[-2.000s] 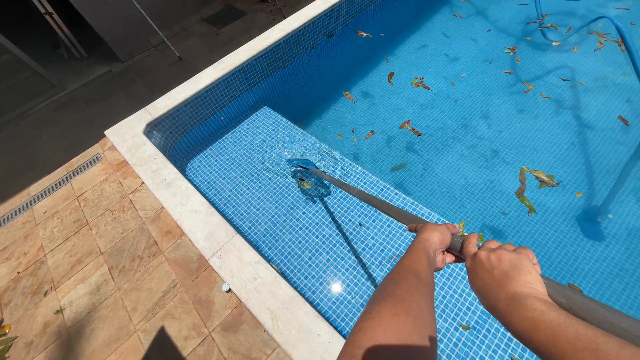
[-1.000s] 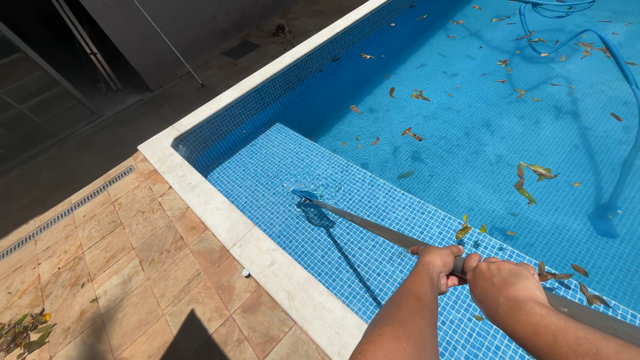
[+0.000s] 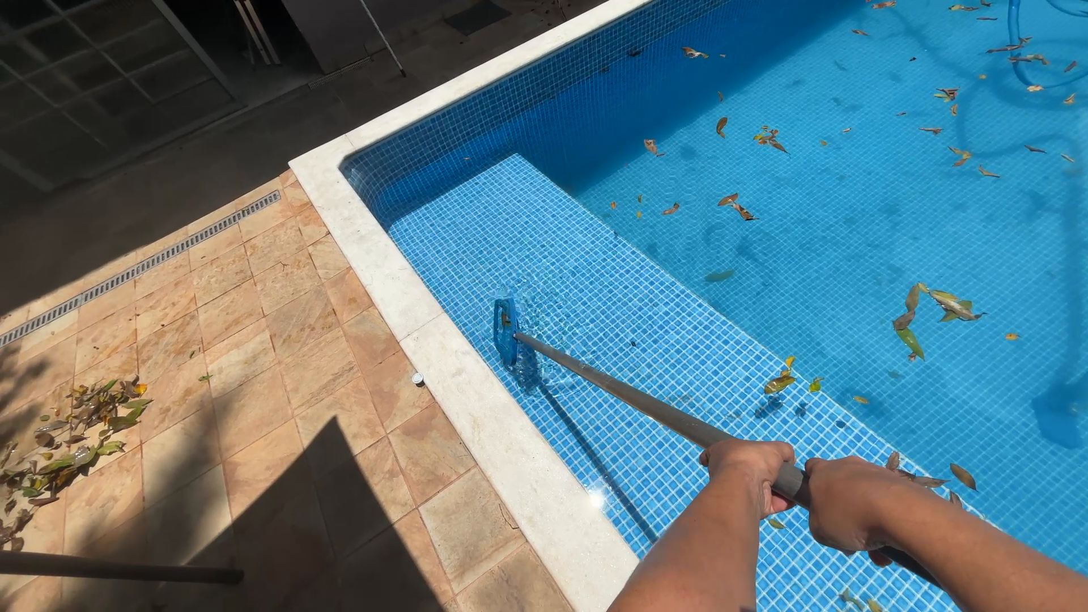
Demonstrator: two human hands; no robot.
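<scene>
My left hand [image 3: 750,469] and my right hand [image 3: 850,501] are closed around a long grey pole [image 3: 629,393], the left one farther forward along it. At the pole's far end is a blue pool skimmer net [image 3: 507,331], at the water over the shallow tiled ledge [image 3: 476,229], close to the pale stone coping [image 3: 476,416]. Something small and brownish shows in the net, too small to name. Its shadow falls on the ledge. Leaves [image 3: 778,384] float beyond the pole, and a larger cluster of leaves [image 3: 909,323] lies farther out.
A pile of leaves [image 3: 85,433] lies on the stone paving [image 3: 289,365] at left, near a dark pole [image 3: 119,568]. A drain grate [image 3: 144,265] crosses the paving. A small white round object [image 3: 417,379] sits beside the coping. A blue hose [image 3: 1016,51] is in the pool.
The skimmer net has moved towards the near coping and has turned. Both hands stay on the pole. The view has shifted left, showing more paving and the leaf pile.
</scene>
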